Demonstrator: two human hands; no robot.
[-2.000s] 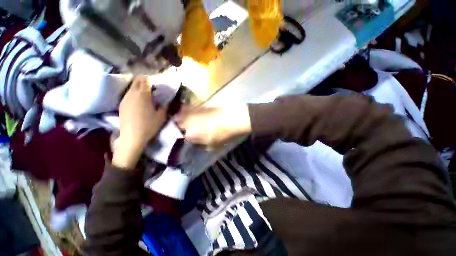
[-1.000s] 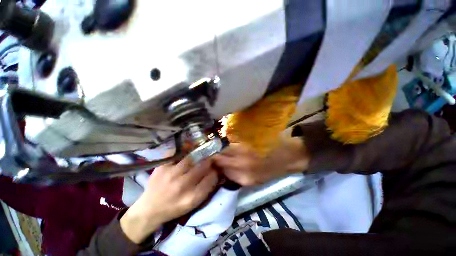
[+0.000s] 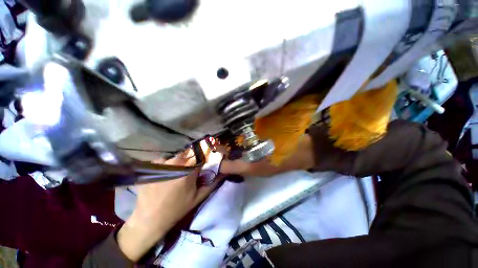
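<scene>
The garment piece (image 3: 223, 204), pale grey-white with maroon parts, lies bunched under and below my hands. My left hand (image 3: 173, 193) is on the cloth at the needle area, its fingertips partly behind the thread guard. My right hand (image 3: 272, 163) is beside it on the right, partly hidden by the tension knob (image 3: 258, 151) and a yellow tassel (image 3: 288, 125); its fingertips touch the cloth's edge. The white sewing machine head (image 3: 173, 57) fills the upper view. A small lit spot glows at my left fingertips; the needle itself cannot be made out.
A dark red panel (image 3: 57, 225) with small pale lettering hangs at left. A second yellow tassel (image 3: 364, 118) hangs above my right forearm. The table's edge (image 3: 283, 201) runs below my right hand, with pale cloth beyond. A teal tray (image 3: 411, 107) is at right. The blurred thread guard (image 3: 89, 141) is close at left.
The view has moved from farther back to close over the machine head, then shifted so the head sits further right. My hands remain together at the cloth near the needle area.
</scene>
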